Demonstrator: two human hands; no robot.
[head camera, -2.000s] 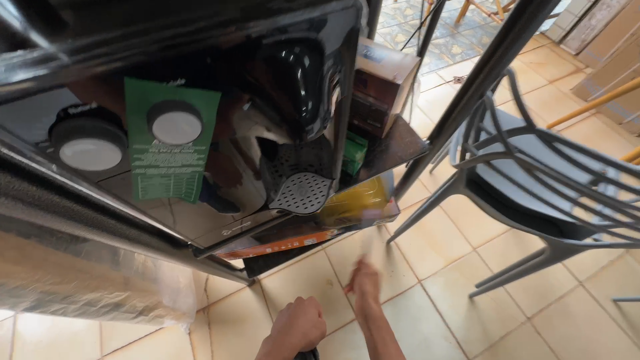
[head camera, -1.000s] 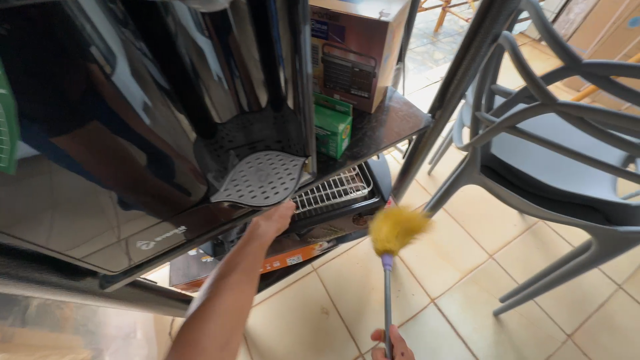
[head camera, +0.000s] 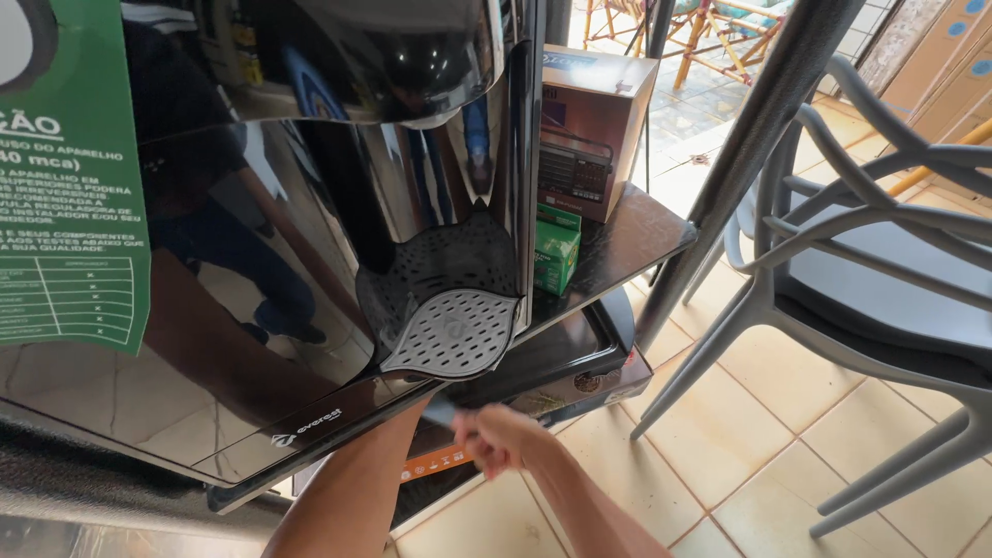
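My left forearm (head camera: 353, 488) reaches under the front edge of a glossy black Everest water dispenser (head camera: 256, 434); the hand itself is hidden below that edge. Just right of it, my right hand (head camera: 496, 438) is closed around a blurred grey-blue handle, whose far end passes out of sight toward the lower shelf. No yellow duster head shows. Above the hands is the dispenser's grey perforated drip tray (head camera: 453, 333). A black appliance (head camera: 573, 349) lies on the lower shelf, beyond my right hand, over a printed box (head camera: 620, 380).
A radio's cardboard box (head camera: 581, 147) and a small green box (head camera: 556, 256) stand on the dark upper shelf (head camera: 643, 232). A black metal post (head camera: 728, 147) rises at its corner. The grey plastic chair (head camera: 852, 287) is to the right on the tiled floor (head camera: 744, 372).
My right hand has moved up and in toward the shelf, and the yellow duster head has gone from sight. My left hand, visible at the lower shelf a second ago, is now hidden.
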